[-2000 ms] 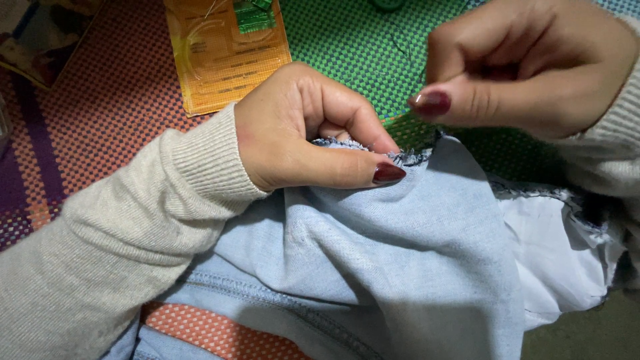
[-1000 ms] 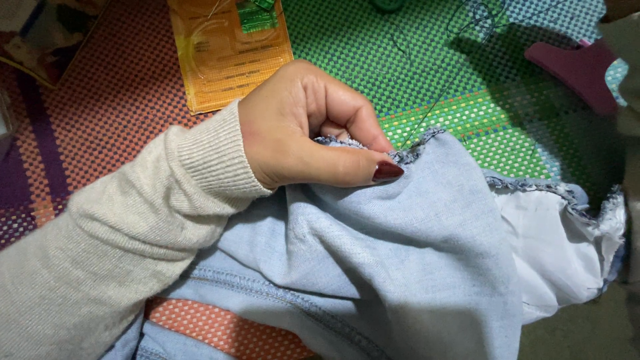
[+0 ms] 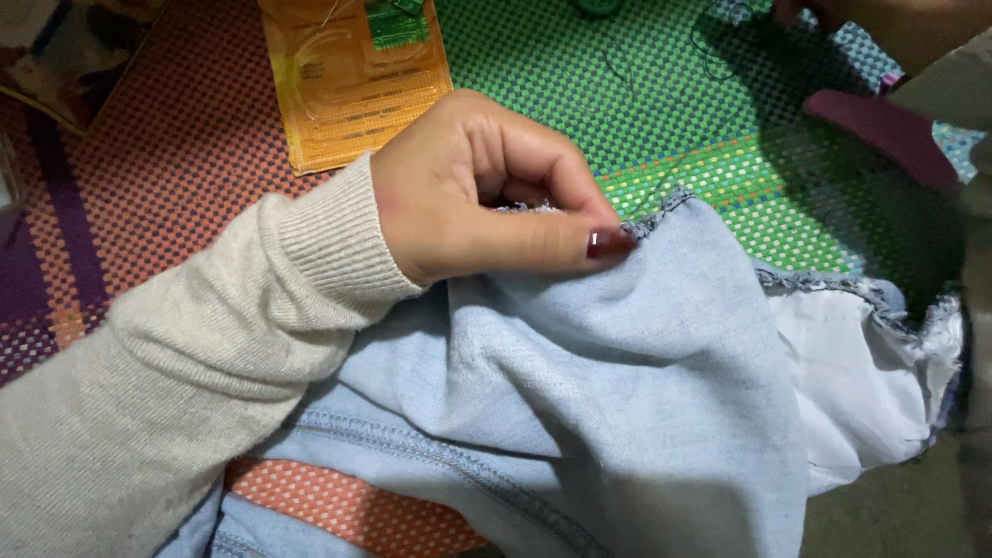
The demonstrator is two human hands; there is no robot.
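My left hand point(image 3: 496, 201) pinches the frayed raw edge of a light blue denim garment point(image 3: 659, 333) between thumb and fingers. White lining fabric point(image 3: 845, 372) shows at the garment's right side, next to another frayed edge. A dark thread point(image 3: 682, 159) runs from near the pinched edge across the green mat toward the upper right. At the top right edge my right hand point(image 3: 860, 19) is partly in view, in shadow; its fingertips are near loops of dark thread, and whether it holds anything cannot be made out.
A woven mat point(image 3: 542, 93) in green, orange and purple lies beneath. On it are an orange printed packet point(image 3: 364, 101), a dark green round object point(image 3: 598, 6) at the top edge, a maroon flat object point(image 3: 883, 136) at right and a dark patterned item point(image 3: 70, 54) at upper left.
My right hand, close to the pinched edge two seconds ago, was out of view one second ago and is now at the top right edge. My left hand keeps its pinch on the denim.
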